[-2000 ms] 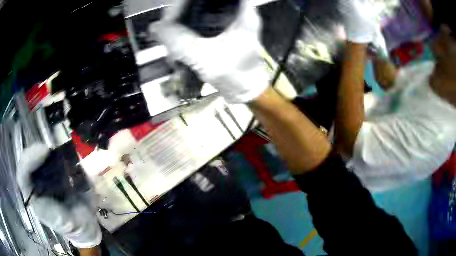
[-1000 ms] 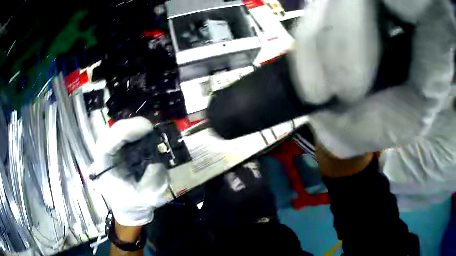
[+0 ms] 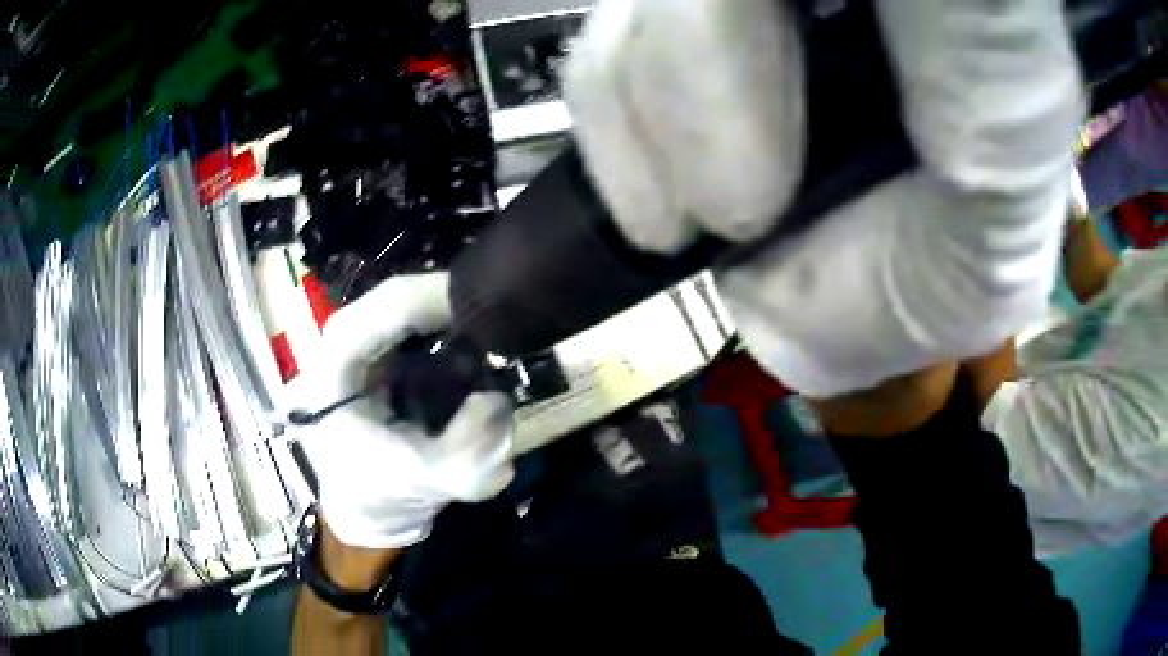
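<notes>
My left hand (image 3: 404,449), in a white glove with a dark band at the wrist, holds a small black plastic part (image 3: 429,381); a thin dark rod sticks out to its left. My right hand (image 3: 820,192), also gloved, grips a thick black electric screwdriver (image 3: 551,263) from above. The tool slants down to the left. Its front end is at the black part in my left hand; the tip is hidden there, so I cannot tell exact contact.
Long silver metal strips (image 3: 160,385) fan out at the left. A heap of black parts (image 3: 384,167) lies beyond my left hand. A grey-white box (image 3: 528,77) stands right of it. A printed sheet (image 3: 628,352) lies on the bench. A person in white (image 3: 1089,410) is at the right.
The screwdriver's front end has moved down and left to the black part in my left hand. In the view, my left hand sits slightly further right, and the box is more covered by my right hand.
</notes>
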